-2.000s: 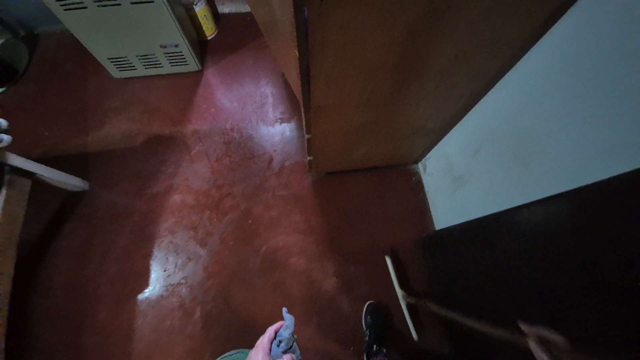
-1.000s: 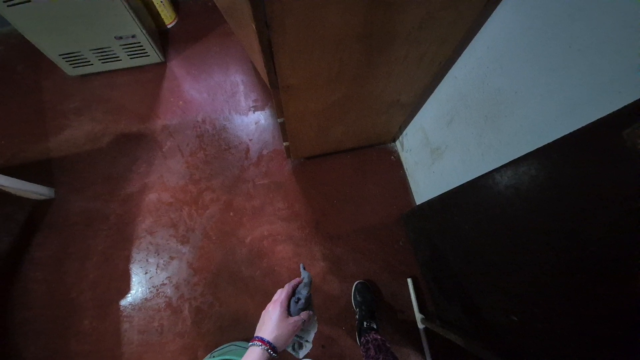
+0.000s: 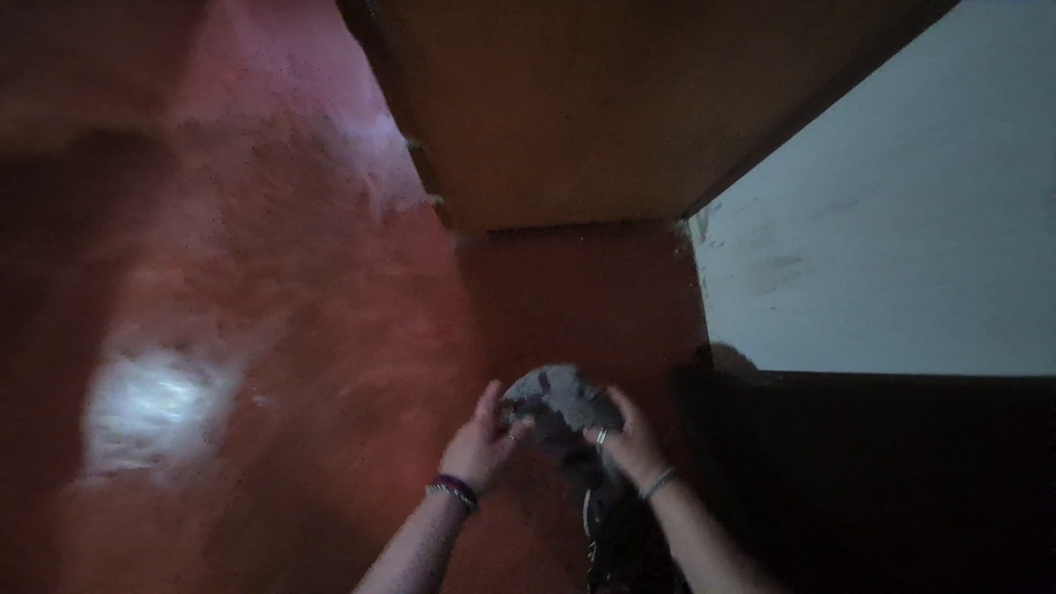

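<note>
A grey, crumpled cloth [image 3: 554, 396] is stretched between my two hands, low in the middle of the view, with a darker part hanging beneath it. My left hand [image 3: 483, 441] grips its left side between thumb and fingers; bracelets circle that wrist. On the other side my right hand [image 3: 629, 441] pinches the cloth's right edge, with a ring on one finger and a thin bracelet at the wrist. Motion blurs the cloth's outline. Just below the hands a dark shoe [image 3: 606, 516] with a pale sole edge is partly visible on the floor.
The red floor [image 3: 330, 346] is smooth and reflects light at the left. A brown wooden panel [image 3: 561, 115] rises ahead and meets a pale, stained wall [image 3: 891, 247] at the right. A dark surface [image 3: 874, 478] fills the lower right.
My right hand held a wooden-handled tool with a pale crossbar two seconds ago; now it is on the cloth. The cloth, bunched in my left hand before, is spread between both hands. The view has shifted.
</note>
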